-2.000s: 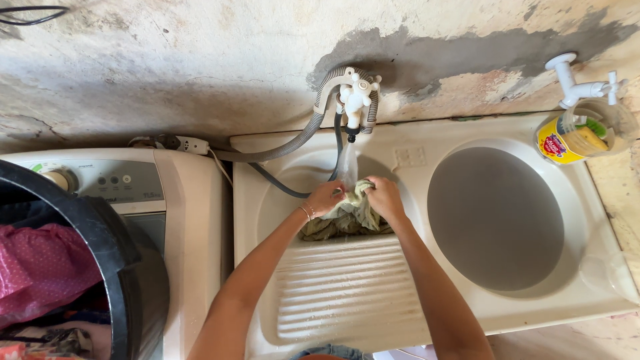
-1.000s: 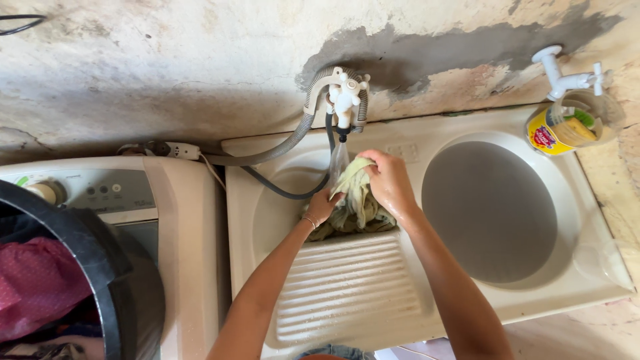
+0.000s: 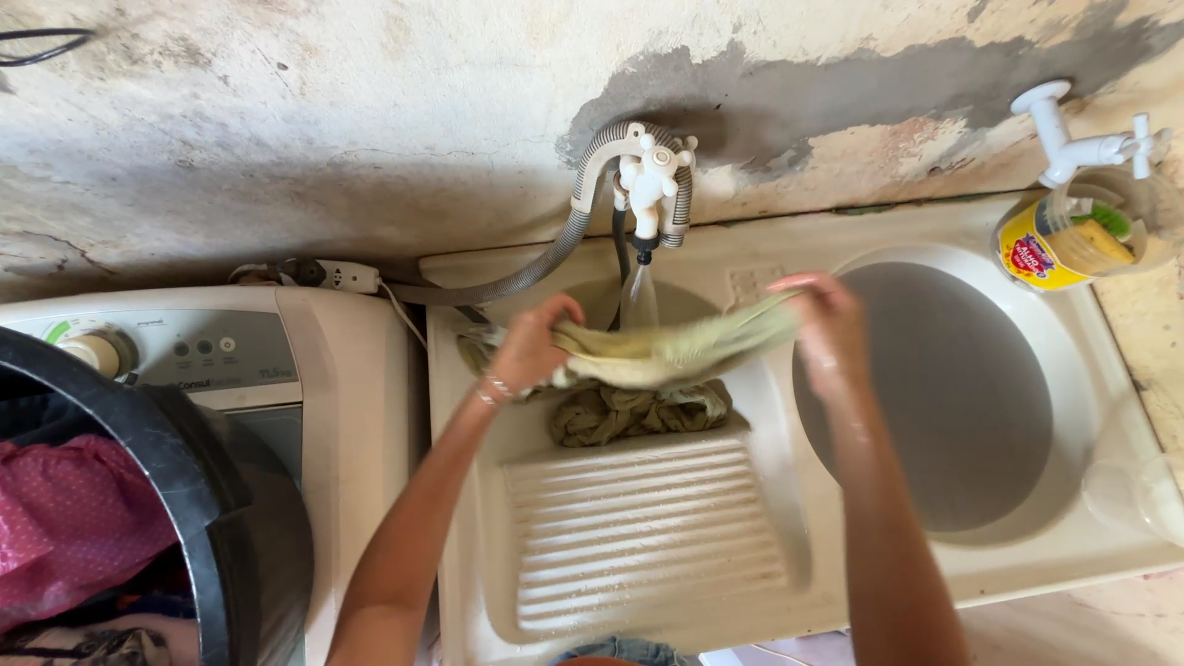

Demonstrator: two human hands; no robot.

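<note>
My left hand grips one end of a wet pale green cloth, and my right hand grips the other end. The cloth is stretched between them, blurred by motion, over the left basin of a laundry sink. Water runs from the black nozzle of a white plastic faucet just behind the cloth. Below it, a bunched olive cloth lies at the top of the ribbed washboard. More cloth hangs beside my left hand.
The right basin holds grey, cloudy water. A tub with sponges stands under a second white faucet. At left, a black bucket of clothes is by a washing machine. A grey hose runs behind the sink.
My hands were close together at the stream, gathering the cloth. They have moved wide apart, and the cloth is now spread between them. More of the bunched olive cloth below shows.
</note>
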